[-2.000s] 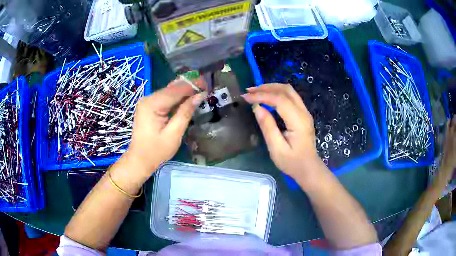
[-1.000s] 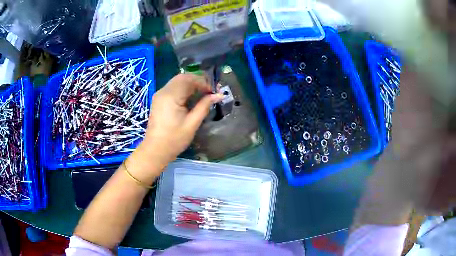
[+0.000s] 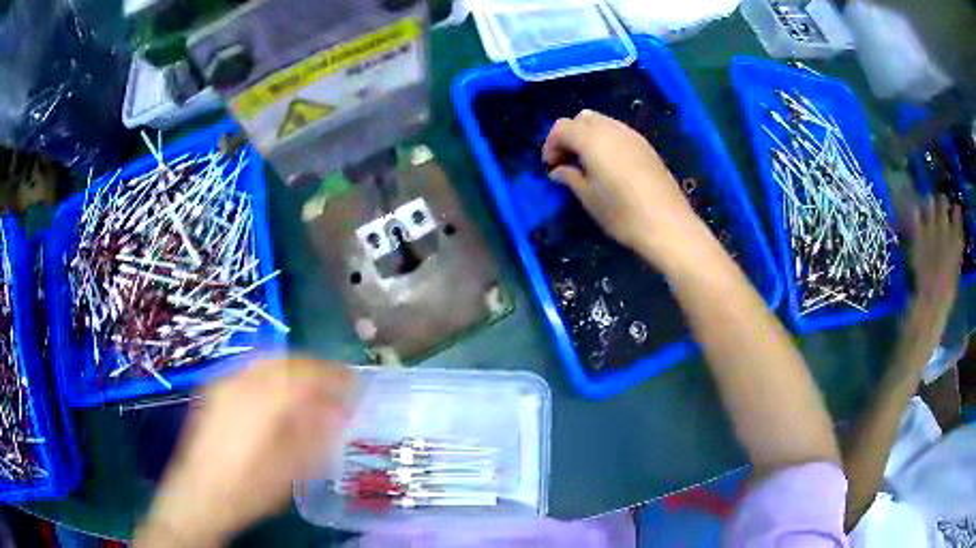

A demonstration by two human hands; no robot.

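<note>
My left hand (image 3: 257, 434) is blurred at the left edge of the clear plastic box (image 3: 530, 428); I cannot tell if it holds anything. Red-and-white sleeved leads (image 3: 423, 471) lie in rows in the box. My right hand (image 3: 610, 171) is over the dark-bottomed ring tray (image 3: 578, 377), fingertips bent down and together; whether they hold a ring is too small to tell. Shiny rings (image 3: 599, 310) lie scattered in that tray. The silver die block (image 3: 398, 238) sits on the brown-grey base plate (image 3: 423, 310) with no lead in it and no hand near it.
The press head (image 3: 321, 91) with its yellow warning label stands above the die. A blue tray heaped with leads (image 3: 161, 278) is at the left, another lead tray (image 3: 835, 214) at the right. A clear container (image 3: 551, 37) rests at the ring tray's back edge. Another person's arm (image 3: 926, 300) is far right.
My left hand has moved from the die down to the clear box. My right hand, a blur at the upper right one second ago, is now over the ring tray. The view has shifted.
</note>
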